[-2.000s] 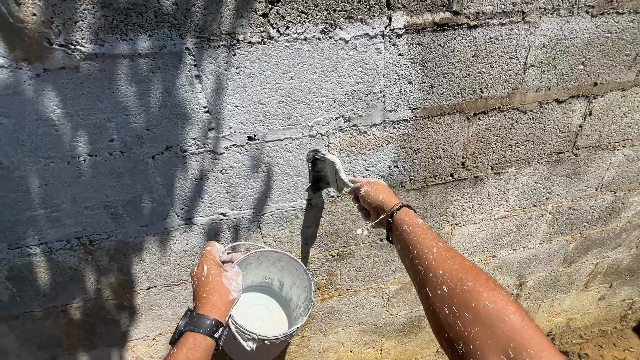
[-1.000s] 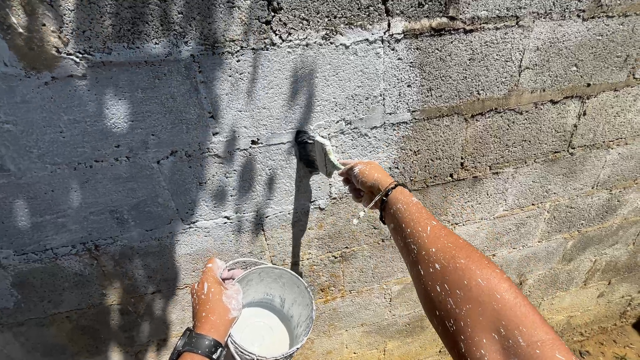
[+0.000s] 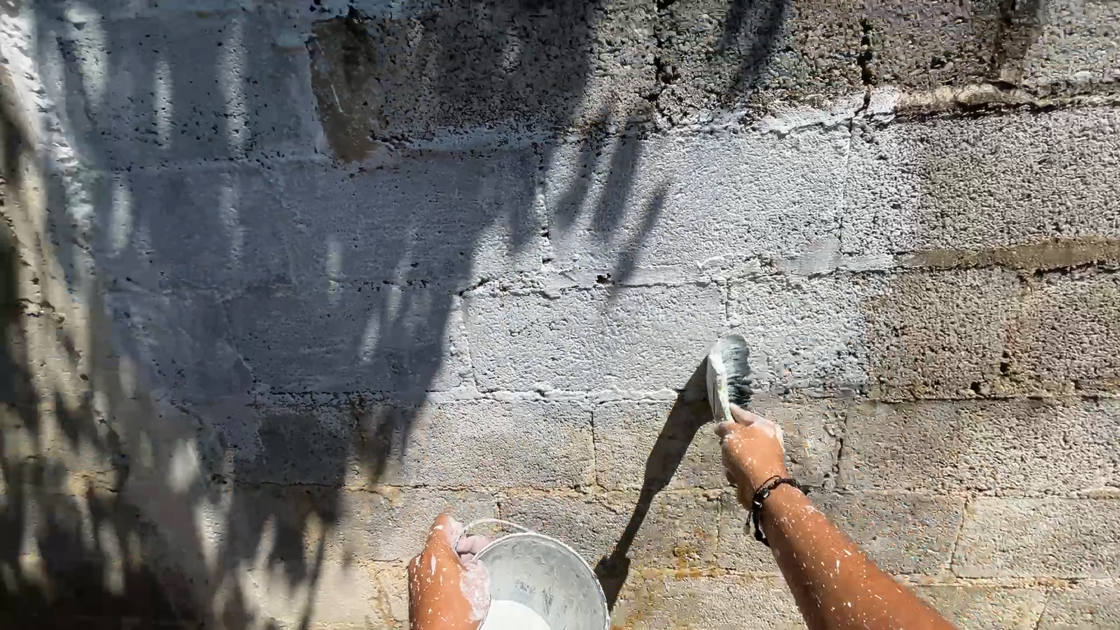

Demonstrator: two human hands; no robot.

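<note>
My right hand (image 3: 754,451), flecked with white, grips the handle of a wide paintbrush (image 3: 728,372) whose dark, paint-wetted bristles point right, at the block wall (image 3: 595,337). My left hand (image 3: 448,573), smeared with white, holds the rim of a bucket (image 3: 547,577) at the bottom of the view. White paint (image 3: 514,616) lies inside the bucket, and its wire handle loops up beside my fingers. White coating covers the wall's middle courses left of and around the brush; grey-brown bare block shows to the right and below.
Rough concrete blocks (image 3: 962,332) with mortar joints fill the view. Dark leafy shadows (image 3: 262,332) fall across the left side. A brown patch (image 3: 346,87) marks the upper left. The shadow of the brush and arm (image 3: 656,472) runs down toward the bucket.
The brush has turned over, its bristles now pointing right instead of left. More of the block around the brush looks white. The view has shifted up and left.
</note>
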